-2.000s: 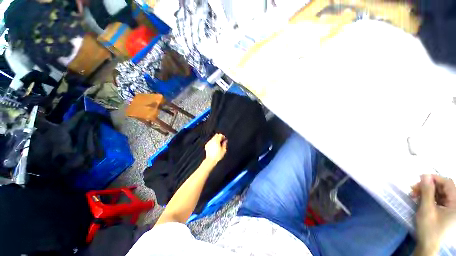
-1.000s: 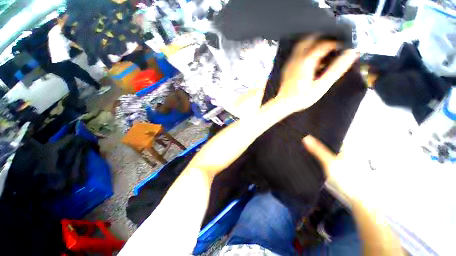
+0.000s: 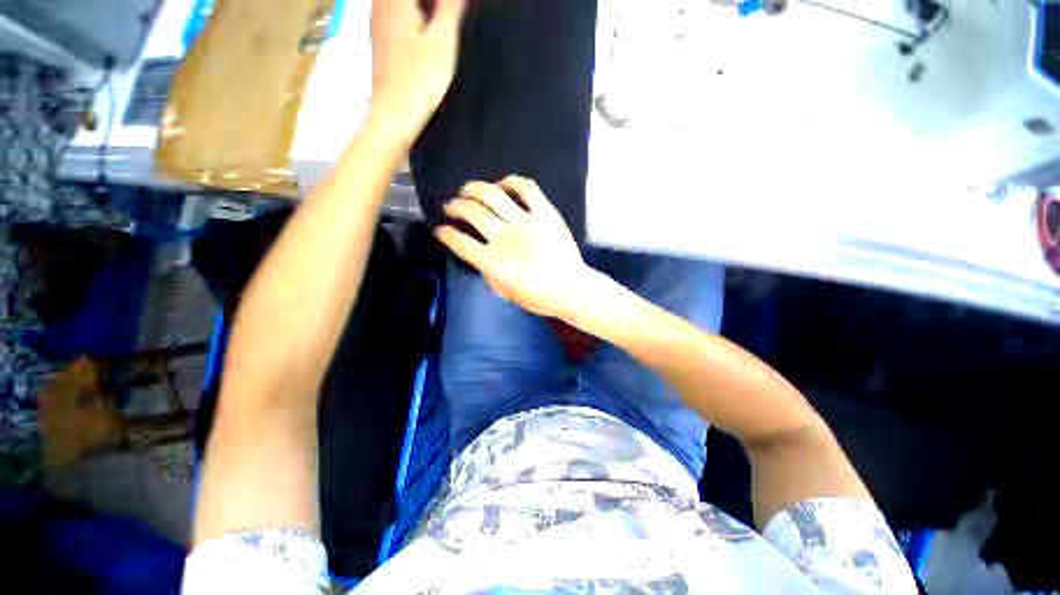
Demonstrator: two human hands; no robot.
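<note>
A long black fabric piece (image 3: 523, 105) lies over the white machine table (image 3: 709, 174), its near end at the front edge above my lap. My left hand (image 3: 413, 64) is at the piece's upper left side; its fingers are partly cut off by the picture's top edge, so its grip cannot be told. My right hand (image 3: 517, 244) lies on the near end of the piece, palm down with the fingers apart. The machine head and needle are not clearly in view.
A brown taped cardboard strip (image 3: 238, 93) is on the left of the table. Red handles (image 3: 1050, 227) show at the far right. A blue-edged crate (image 3: 416, 424) with black cloth stands left of my legs. A wooden stool (image 3: 87, 407) is farther left.
My left hand has gone from the black pieces in the crate to the table. A black piece was lifted and now lies on the table. The view has turned towards the table.
</note>
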